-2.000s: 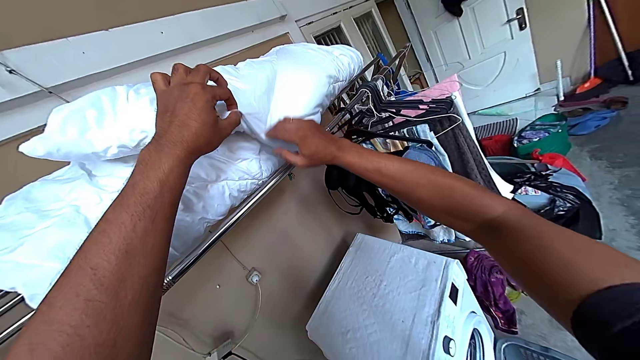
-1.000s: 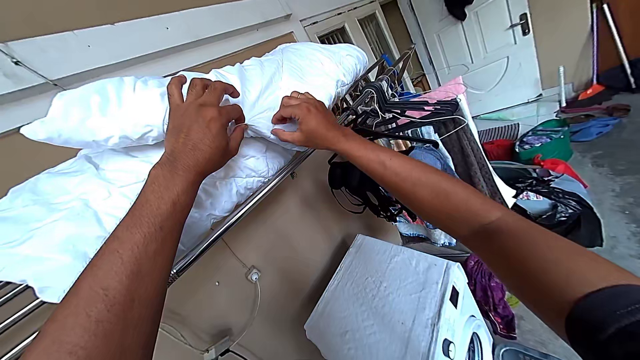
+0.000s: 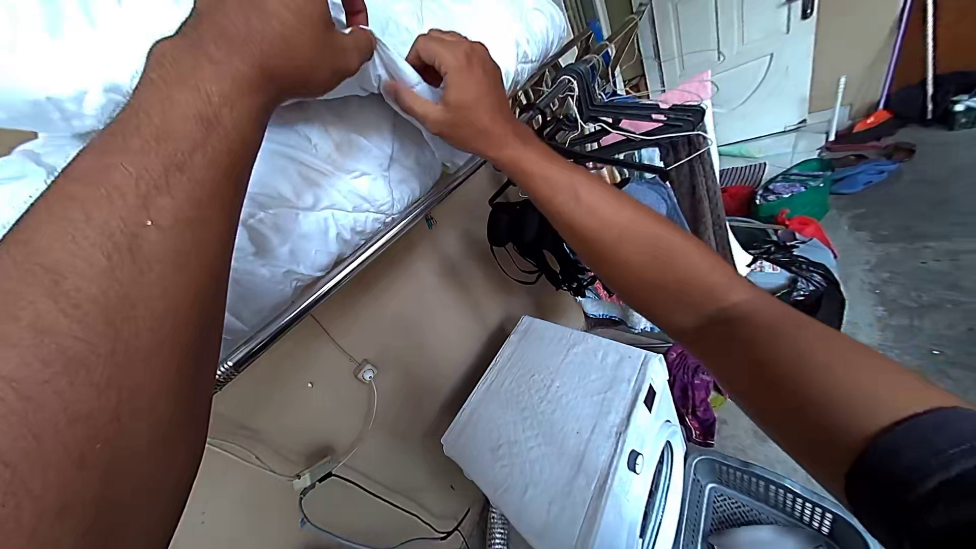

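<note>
White quilted bedding (image 3: 328,183), perhaps a comforter, lies in thick folds over a metal rack whose shiny rail (image 3: 351,267) runs diagonally below it. My left hand (image 3: 282,46) pinches a raised fold of the white fabric between thumb and fingers near the top of the view. Close on its right, my right hand (image 3: 461,95) is curled at the same fold, thumb against the cloth; whether it grips the cloth is not certain. Black hangers (image 3: 602,114) hang on the rack just right of my right hand.
A white front-loading washing machine (image 3: 549,427) stands below, beside a grey plastic basket (image 3: 762,488). Hung clothes (image 3: 690,191) are at the right of the rack. Beyond are a green tub (image 3: 797,187), a black bag (image 3: 816,282) and a white door (image 3: 736,69). A wall socket (image 3: 366,371) has a cable.
My left hand has shifted toward my right hand along the bedding and now lifts a fold of it. The hands were farther apart a second ago.
</note>
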